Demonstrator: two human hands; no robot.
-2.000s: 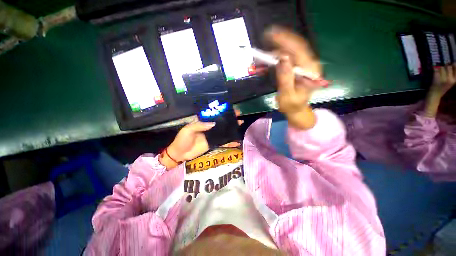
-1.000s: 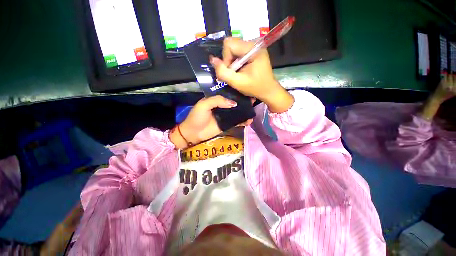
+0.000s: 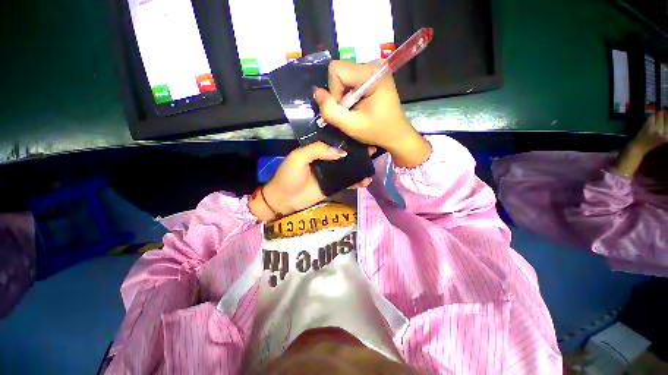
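Observation:
My left hand (image 3: 297, 176) holds a dark smartphone (image 3: 343, 171) by its lower end, in front of my chest. The phone is tilted, with a glossy clear film or reflection at its top end. My right hand (image 3: 368, 110) holds a clear pen with a red end (image 3: 395, 61) like a pencil over the middle of the phone. The pen tip is hidden by my fingers. The black phone tray (image 3: 454, 55) lies beyond my hands with three phones lit white, including a phone at its left (image 3: 170, 50); green and red blocks show on their screens.
The tray lies on a green bench (image 3: 69, 80) with a glossy front edge. At the right, another person's hand (image 3: 652, 135) and pink sleeve are beside more lit phones (image 3: 621, 80). A blue stool (image 3: 77, 212) is at lower left and a white box (image 3: 617, 344) at lower right.
Since two seconds ago, my right hand has come down with the pen onto the held phone. The blue-white light on the phone is gone. The tray now appears nearer and higher in view.

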